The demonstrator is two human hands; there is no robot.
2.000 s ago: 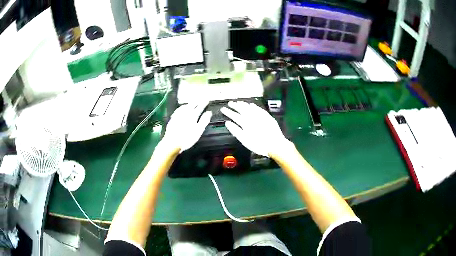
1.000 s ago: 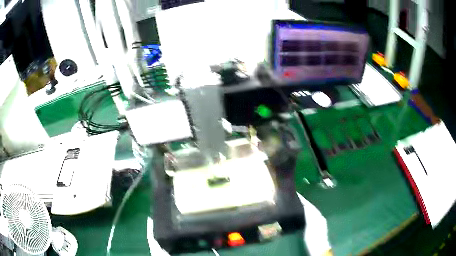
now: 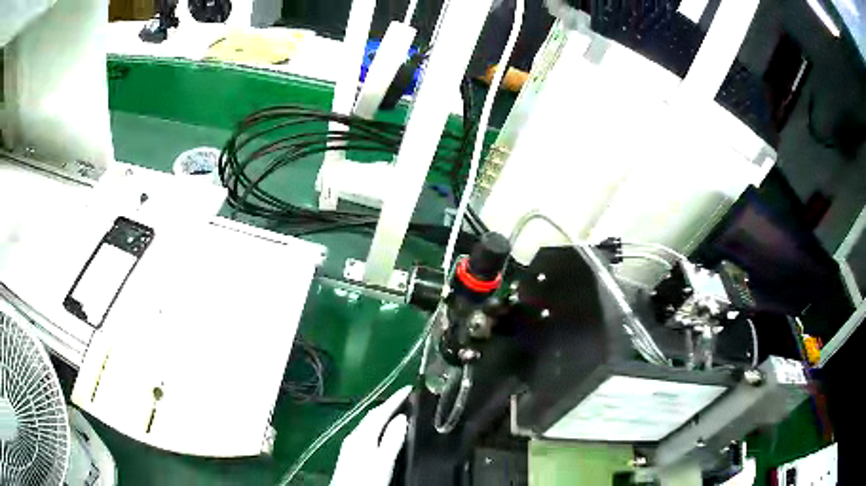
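The black pneumatic press [image 3: 589, 351] fills the lower right, seen from above and tilted in view. Its white label plate [image 3: 631, 408] faces up, and part of the pale green pressing plate [image 3: 579, 465] shows at the bottom edge. My left hand [image 3: 368, 446], in a white glove, is cut off by the bottom edge. It lies against the left side of the press, its fingers partly hidden, so its grip cannot be told. My right hand cannot be made out. The air regulator [image 3: 480, 271] with a red ring stands at the press's left rear.
A thin black phone-size frame [image 3: 112, 271] lies on the white platform [image 3: 214, 351] at left. A fan [image 3: 24, 408] stands at the lower left. A black cable coil [image 3: 285, 161], white uprights and clear air tubing [image 3: 366, 399] are behind and beside the press.
The view has swung left and moved closer over the press's rear. My hands were on the press front, then at its sides; now only the left shows. The monitor's lit screen is no longer visible.
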